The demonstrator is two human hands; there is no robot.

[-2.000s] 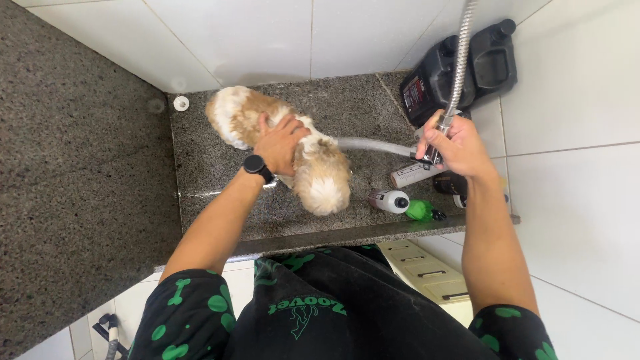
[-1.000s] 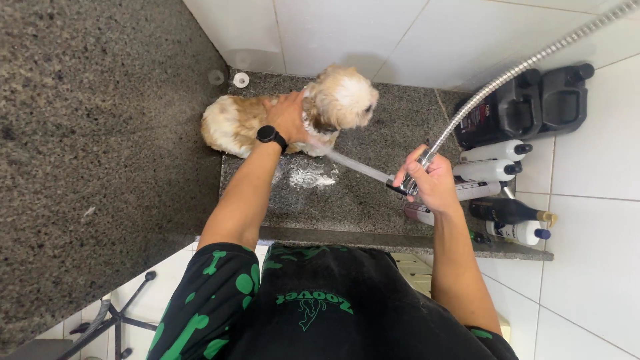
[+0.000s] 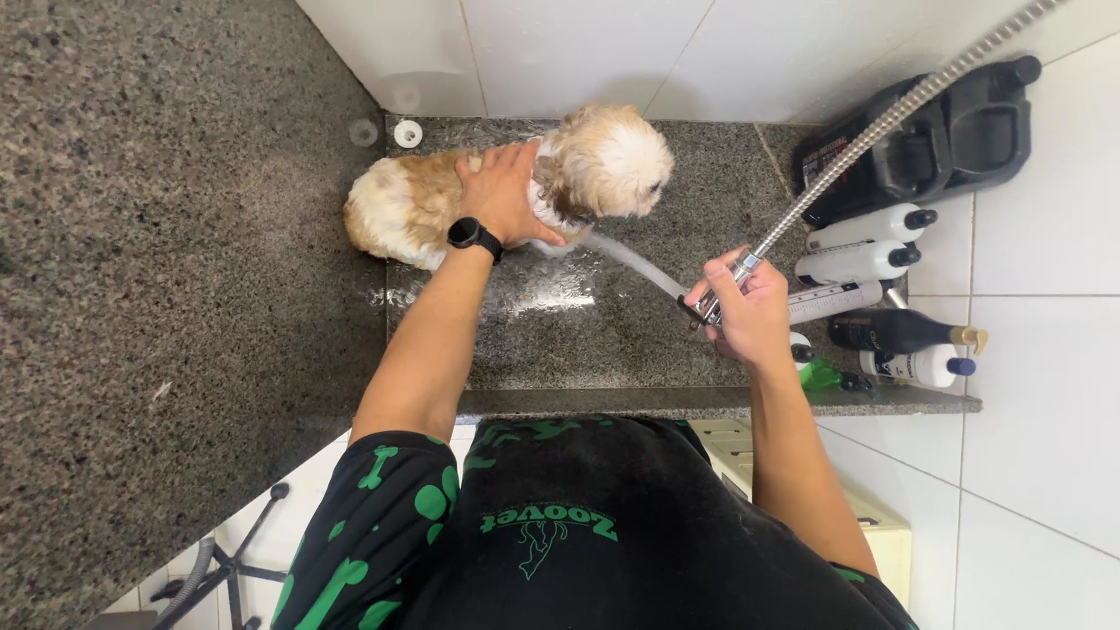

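A small cream and tan dog [image 3: 411, 197] stands or sits on the speckled granite basin floor [image 3: 612, 350], its head turned to the right. Spread over its back and shoulder, just behind the neck, is my left hand [image 3: 507, 194], with a black watch [image 3: 473, 234] on the wrist. My right hand [image 3: 744, 306] grips a chrome spray head [image 3: 724, 293] fed by a flexible metal hose [image 3: 875, 131]. A jet of water [image 3: 639, 262] runs from it toward the dog's chest. The dog's legs are mostly hidden.
Black jugs [image 3: 910, 149] stand at the back right. White bottles [image 3: 853, 261], a dark pump bottle [image 3: 892, 331] and a green bottle [image 3: 822, 376] are beside my right hand. A white drain fitting [image 3: 408, 134] is at the back left. The granite front edge [image 3: 604, 402] runs before me.
The dog's head, low and toward me two seconds ago, is now raised and faces right. My left hand stays on its back. The spray still runs from my right hand.
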